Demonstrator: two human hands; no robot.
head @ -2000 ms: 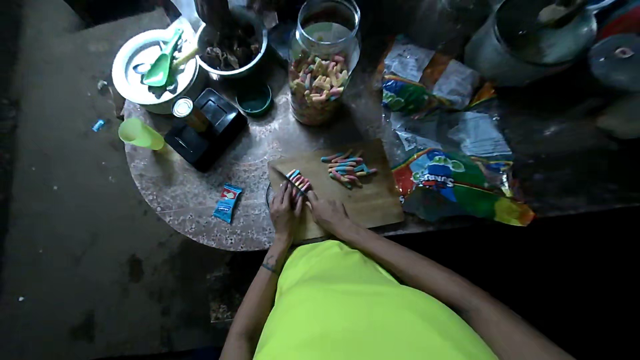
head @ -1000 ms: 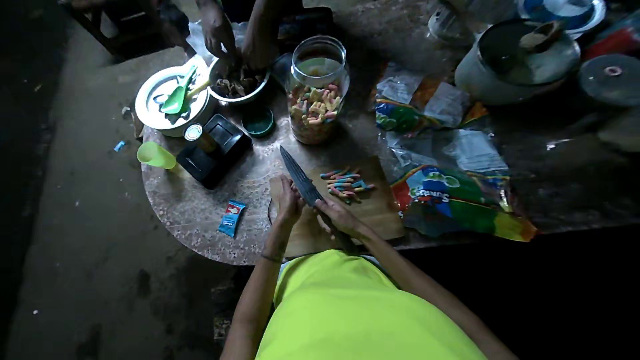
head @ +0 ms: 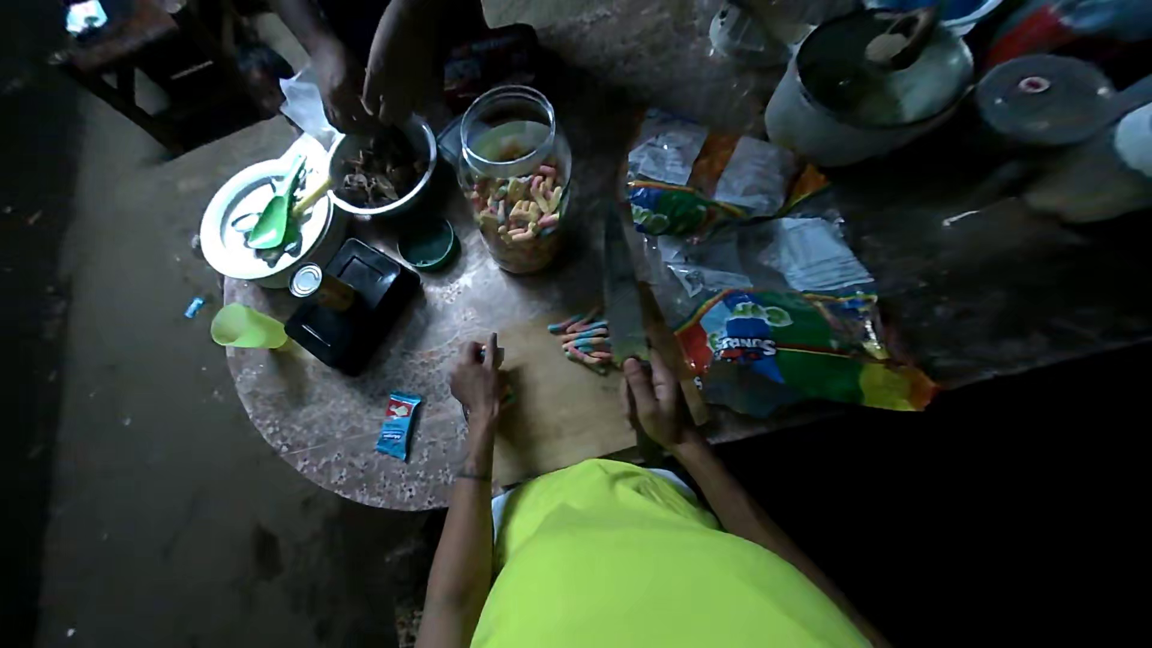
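Observation:
My right hand point(head: 655, 396) grips a large knife point(head: 624, 288), its blade pointing away from me beside a pile of colourful gummy worms point(head: 585, 340). The worms lie on a wooden cutting board point(head: 560, 416). At the board's left edge my left hand point(head: 479, 378) is closed around small coloured pieces, probably gummy candy, mostly hidden by the fingers. Beyond the board stands a glass jar point(head: 517, 193) partly filled with gummy candy. Opened candy bags point(head: 792, 346) lie to the right of the board.
A small blue packet point(head: 398, 426), black tray point(head: 333, 335), yellow-green cup point(head: 247, 327) and green lid point(head: 428, 245) are on the left. Behind them are a white basin point(head: 216, 236) and a bowl point(head: 423, 184) where another person's hands work. A large pot point(head: 792, 121) stands at back right.
My right hand has moved right with the knife, now beside the gummy pile. My left hand has moved left, away from the knife, to the board's edge.

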